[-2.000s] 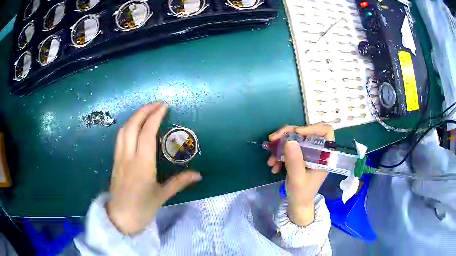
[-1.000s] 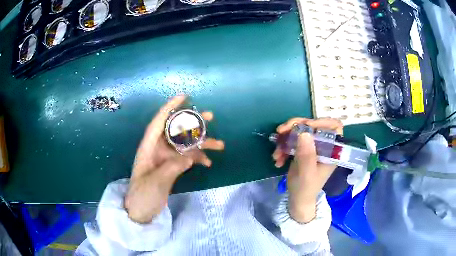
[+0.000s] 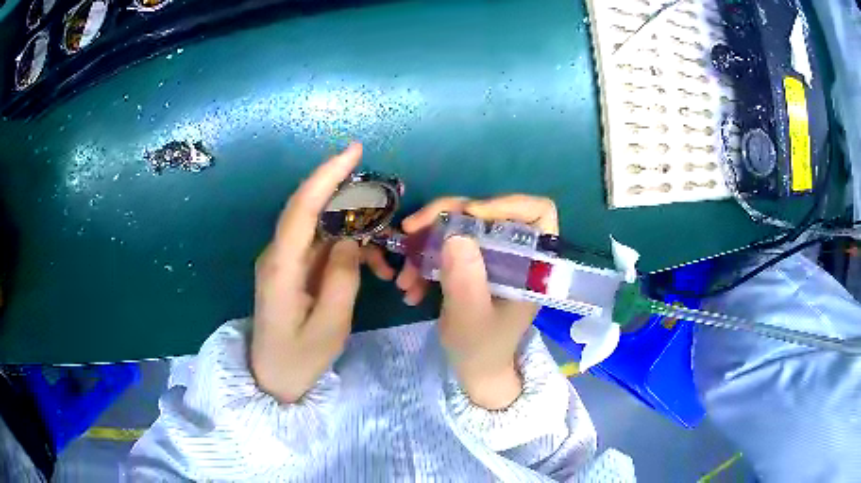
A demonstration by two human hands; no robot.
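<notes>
My left hand (image 3: 307, 274) holds a round silver watch case (image 3: 361, 209), tilted, between fingers and thumb above the green mat. Its inside shows a pale part and a dark part with gold bits. My right hand (image 3: 477, 297) is closed around the glue dispensing syringe (image 3: 510, 264), which has pinkish contents, a red band and a green end cap. The syringe tip points left and is at the case's lower right rim; whether it touches cannot be told.
A pile of small metal parts (image 3: 179, 157) lies on the green mat (image 3: 472, 113). The black case tray (image 3: 217, 21) is at the upper left. The cream parts board (image 3: 661, 123) and black controller (image 3: 755, 104) are at the right. An air hose (image 3: 755, 326) runs right.
My left hand has picked the case up from the mat and tilted it. My right hand has moved left with the syringe, bringing its tip to the case. The view has shifted.
</notes>
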